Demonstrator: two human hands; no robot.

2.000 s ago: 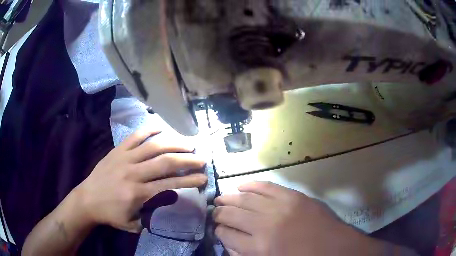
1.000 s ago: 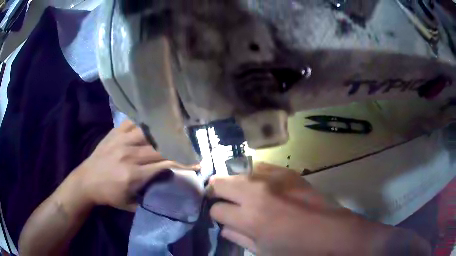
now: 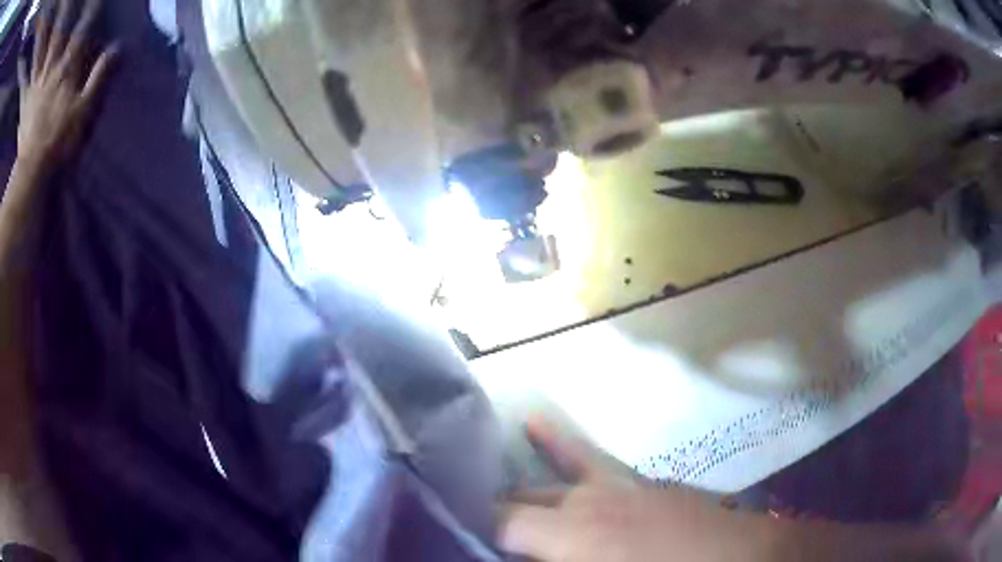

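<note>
The dark fabric (image 3: pixel 132 329) lies in long folds at the left. The grey-blue fabric (image 3: pixel 423 384), blurred, runs from left of the needle area down to the bottom edge. My left hand (image 3: pixel 60 93) is at the upper left, fingers spread, on the dark fabric. My right hand (image 3: pixel 582 494) is blurred at the bottom centre beside the grey-blue fabric's edge; whether it grips the cloth is unclear. The presser foot area (image 3: pixel 527 258) shows in bright glare, with no cloth visible directly under it.
The whitish-grey machine head (image 3: pixel 440 66) spans the top. Black thread snips (image 3: pixel 731 187) lie on the yellowish machine bed (image 3: pixel 659 236), right of the needle. The white table (image 3: pixel 703 373) has printed marks along its front edge. Red material (image 3: pixel 986 406) shows at the right edge.
My left hand has moved from beside the needle to the upper left. My right hand has moved down from the needle area. The grey-blue fabric has come away from the foot, down and left.
</note>
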